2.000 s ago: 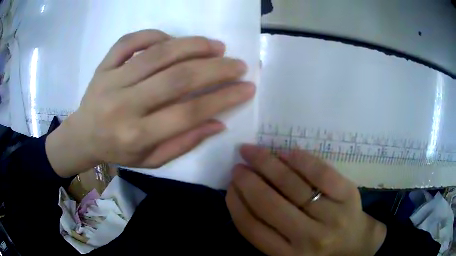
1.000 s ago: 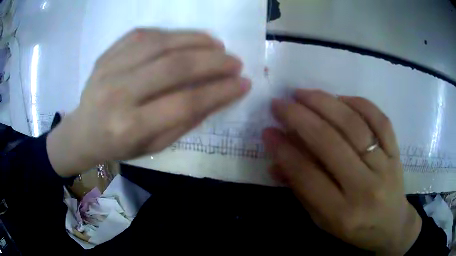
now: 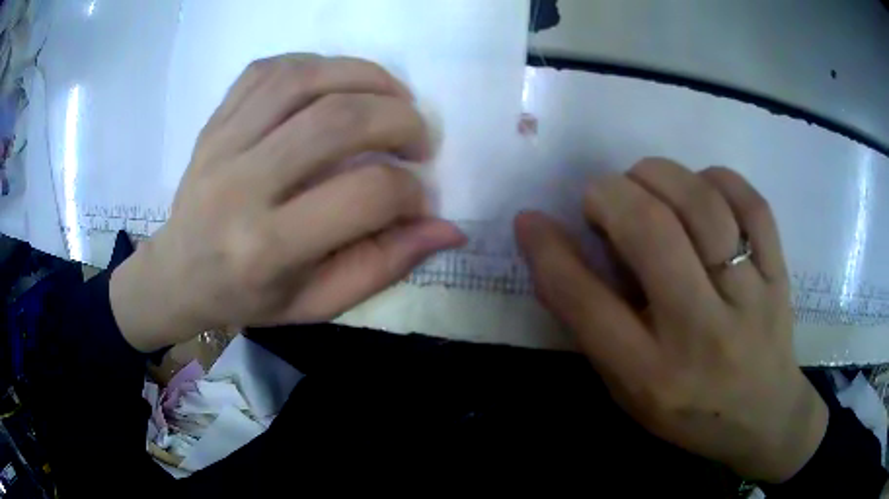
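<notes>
A white fabric panel [image 3: 478,107] lies on the white table, its right edge running down beside the dark curved line of the machine bed. Its lower edge is hard to tell from the table, but ruler marks show below it. My left hand [image 3: 292,195] rests on the fabric with bent fingers; the fingertips are blurred, and whether they pinch cloth is hidden. My right hand [image 3: 682,312], with a ring, is right of the fabric's lower corner, over the ruler. Its thumb is apart from its bent fingers, and nothing shows in it.
The printed ruler [image 3: 468,273] runs along the table's front edge. The machine bed [image 3: 682,49] is at upper right, with a small dark patch [image 3: 546,15]. A small reddish mark [image 3: 527,124] is beside the fabric edge. White and pink scraps [image 3: 210,409] lie below left.
The fabric's lower part no longer covers the ruler at centre. My right hand has moved up and right from the front edge. My left fingers have drawn back and bent more.
</notes>
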